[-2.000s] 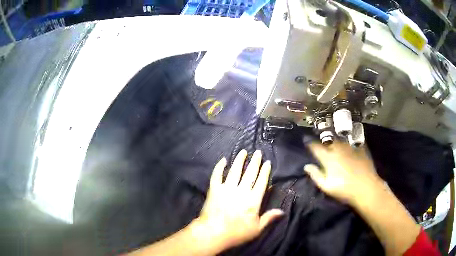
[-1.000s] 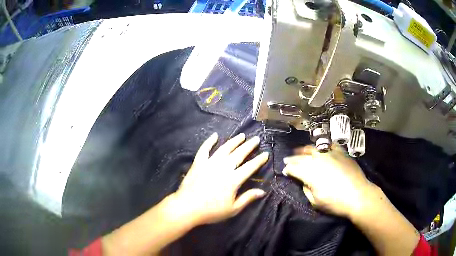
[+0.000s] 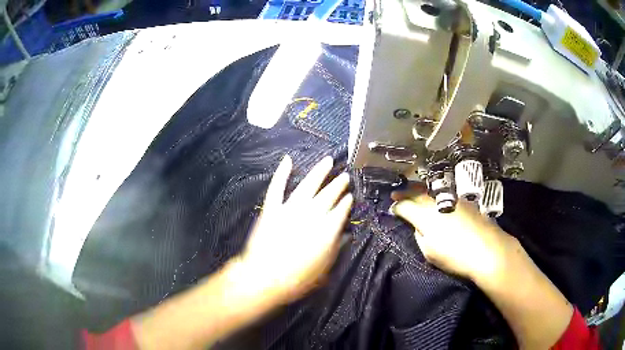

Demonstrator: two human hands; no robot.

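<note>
A dark ribbed garment (image 3: 199, 205) lies across the machine table and under the sewing machine head (image 3: 404, 75). A pocket with a yellow-orange motif (image 3: 305, 108) shows left of the head. My left hand (image 3: 295, 232) lies palm down on the cloth, fingers a little apart, left of the presser foot (image 3: 375, 195). My right hand (image 3: 456, 232) rests on the cloth right of the foot, its fingertips beside it and partly hidden under the tension knobs (image 3: 470, 179). A stitched seam (image 3: 394, 243) runs from the foot towards me. The needle cannot be made out.
A white lamp paddle (image 3: 284, 82) hangs over the garment, left of the head. The white table (image 3: 103, 171) has a worn grey left part. Blue crates (image 3: 312, 10) stand behind. A white box with a yellow label (image 3: 570, 39) is at the upper right. A tray edge shows at lower right.
The garment has moved away from me under the head; the pocket motif and seam are further up. My left hand has moved forward with the cloth. My right fingertips are closer to the foot.
</note>
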